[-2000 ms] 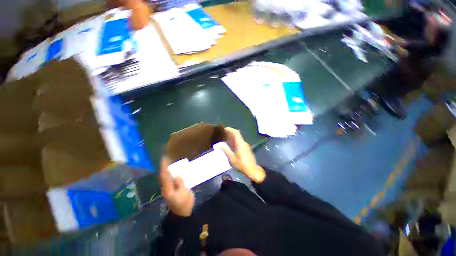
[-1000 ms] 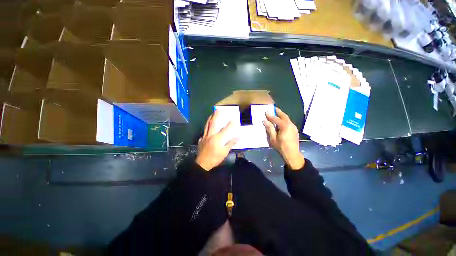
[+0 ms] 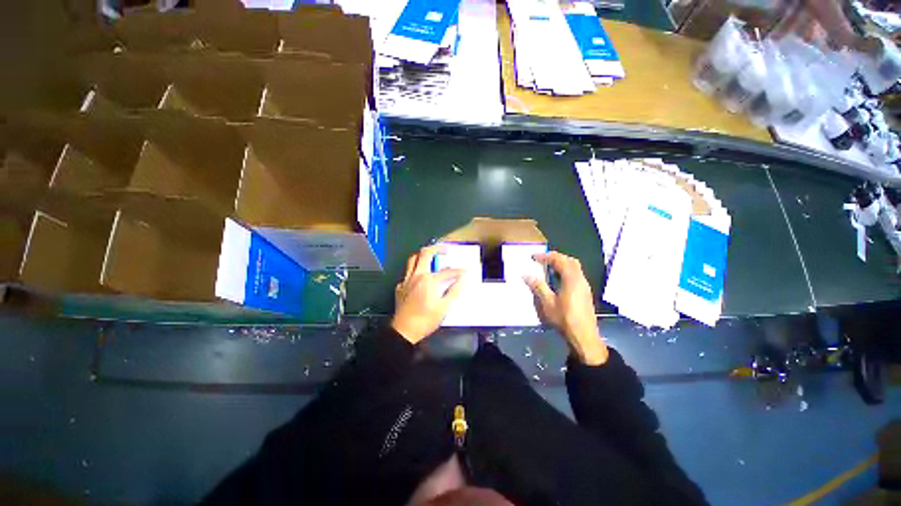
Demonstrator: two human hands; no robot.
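Note:
A small carton (image 3: 489, 304) stands between my two bare hands at the front edge of the dark green bench. It is white outside, with a brown inner flap (image 3: 494, 230) raised at its far side and a dark gap between two white flaps. My left hand (image 3: 425, 296) grips its left side. My right hand (image 3: 567, 301) holds its right side, fingers at the right flap. A fanned pile of flat blanks (image 3: 647, 242), white with a blue panel, lies on the bench to the right.
A block of open brown cartons (image 3: 301, 183) fills the left side of the bench. Behind, a raised shelf with a yellow-brown board (image 3: 662, 79) holds flat carton stacks (image 3: 553, 49) and translucent containers (image 3: 741, 69). White parts with dark bits (image 3: 869, 124) lie far right.
The head view has steadied and shifted, so the bench sits differently in the picture. The carton has turned square to me, and its two white flaps now lie inward with a gap between. Both hands still hold it.

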